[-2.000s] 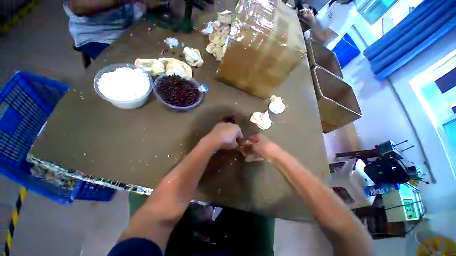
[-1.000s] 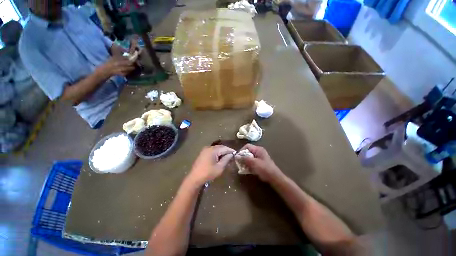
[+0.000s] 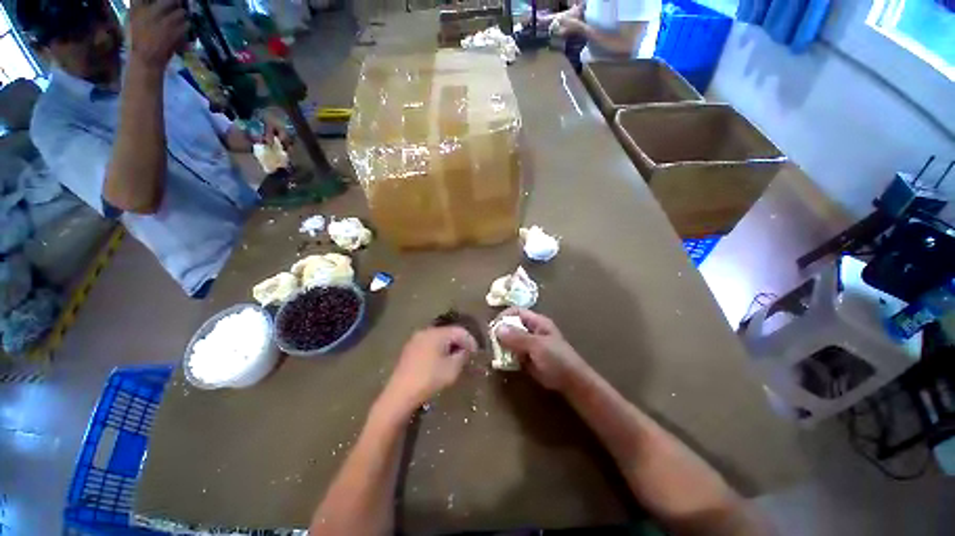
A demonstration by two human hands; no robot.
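My right hand (image 3: 539, 351) is shut on a cream-white fabric piece (image 3: 505, 343), held just above the brown table. My left hand (image 3: 440, 361) is beside it, apart from the fabric, with its fingers curled together; whether it holds a tiny piece cannot be told. Small dark eyes (image 3: 448, 317) lie just beyond my left hand, and tiny white bits lie near it. Two crumpled cream skins (image 3: 513, 288) lie beyond my right hand. The bowl of washers (image 3: 232, 348) and the bowl of eyes (image 3: 320, 317) stand at the left.
A large taped carton (image 3: 440, 147) stands mid-table. Cream skins (image 3: 323, 269) and a small blue-white object (image 3: 381, 281) lie by the bowls. A person (image 3: 157, 157) works at a green hand press (image 3: 306, 157) at the left. Open cartons (image 3: 702, 157) are at the right.
My hands have moved apart: the left has come away from the fabric, and the right still holds it. The neighbouring person has raised an arm at the press. The view has shifted slightly.
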